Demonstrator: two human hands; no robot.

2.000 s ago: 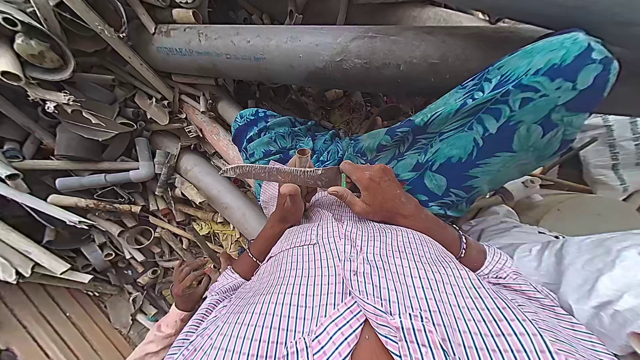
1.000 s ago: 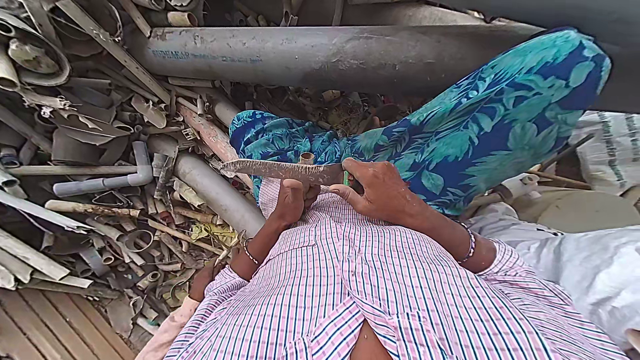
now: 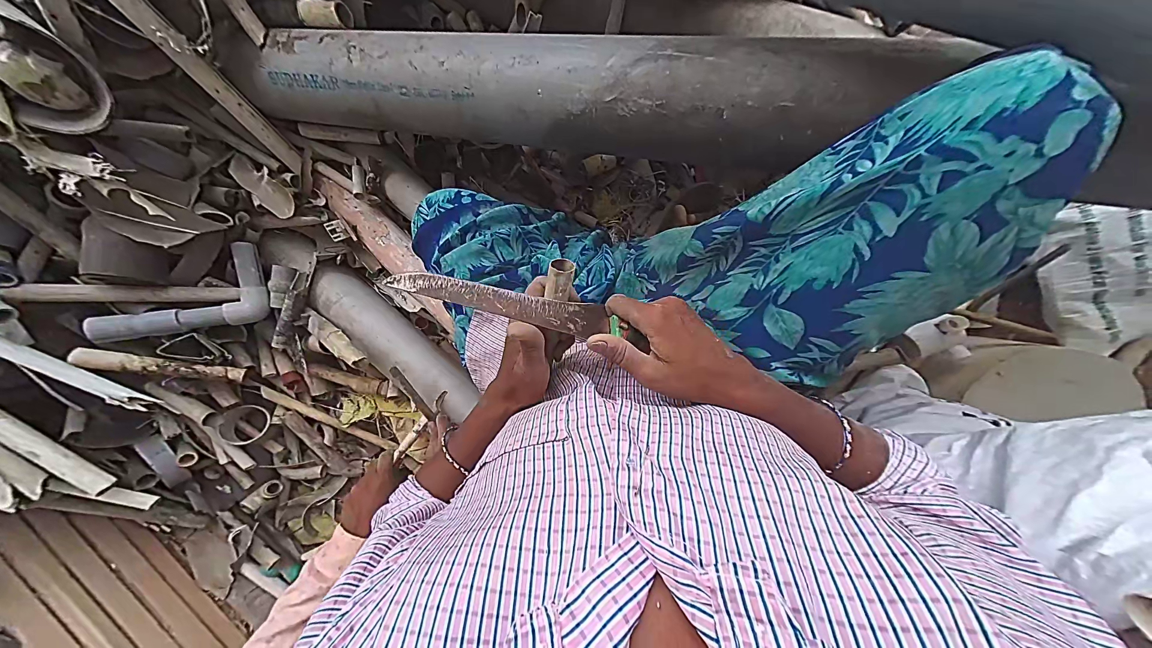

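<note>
My right hand is closed around the dark handle of a long knife, with a bit of green showing at the grip. The worn, stained blade points left, its tip out over the scrap. Below the blade, my left hand grips a short piece of plastic pipe whose open end stands up just behind the blade. The blade crosses in front of the pipe; whether it cuts into it cannot be told. Both hands are close together above my lap, between the striped shirt and the patterned blue cloth over my legs.
A large grey pipe lies across the top. Scrap pipe pieces, among them a grey elbow pipe, cover the left side. Another person's hand reaches in at lower left, near wooden slats. White sacks lie at the right.
The other person's hand at lower left has moved up and right toward the scrap beside my left forearm. My two hands stay nearly in place with the knife and pipe piece.
</note>
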